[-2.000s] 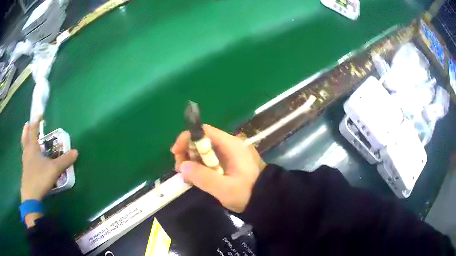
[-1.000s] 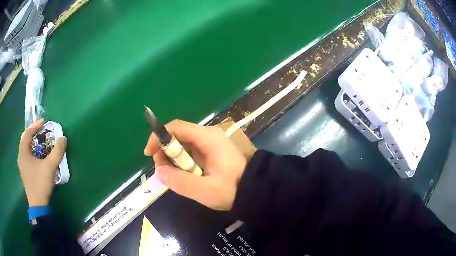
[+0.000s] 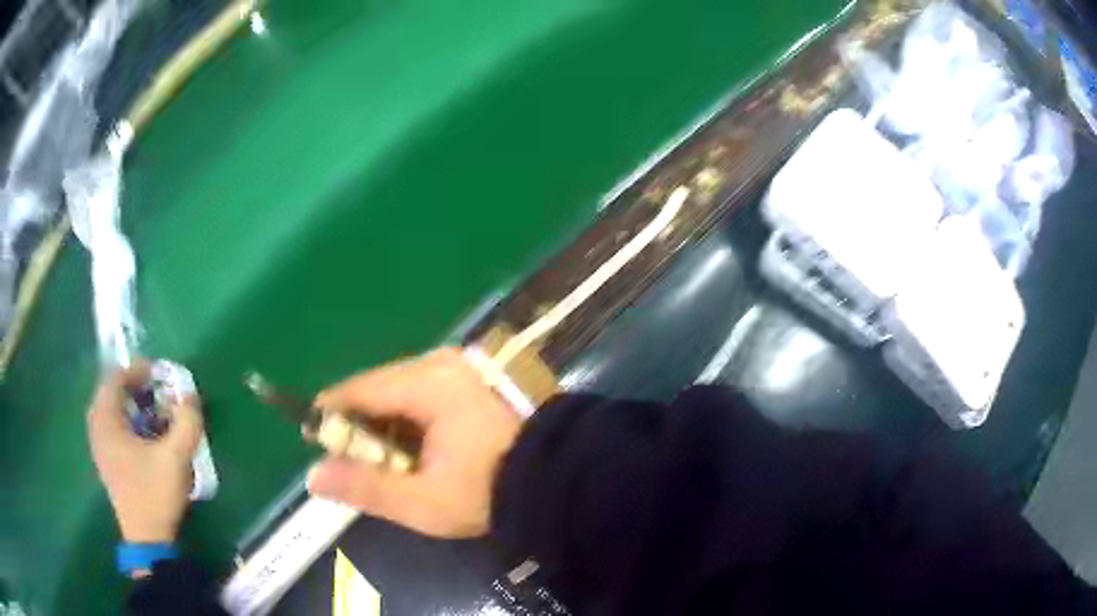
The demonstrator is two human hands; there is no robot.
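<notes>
My left hand point(image 3: 142, 463), with a blue band at the wrist, grips an open white power-strip housing point(image 3: 201, 463) over the green belt at the left. Small dark and coloured parts show blurred between thumb and fingers. A bagged power cord point(image 3: 111, 271) runs up from the housing. My right hand point(image 3: 421, 439) holds a pointed hand tool point(image 3: 361, 443) by its cream wrapped grip, near the belt's front edge. Its dark tip points left toward the housing, apart from it. The picture is blurred.
The green conveyor belt point(image 3: 397, 181) spans the upper view, with a worn brown edge point(image 3: 602, 259). A cream strip point(image 3: 596, 279) lies along that edge. White socket units point(image 3: 857, 205) are stacked at the right beside clear bags point(image 3: 962, 108). A black printed board point(image 3: 439, 578) lies at the bottom.
My right hand with the tool has moved left and down, and its tip now points more to the left, nearer the housing. My left hand still grips the housing, lower in the view.
</notes>
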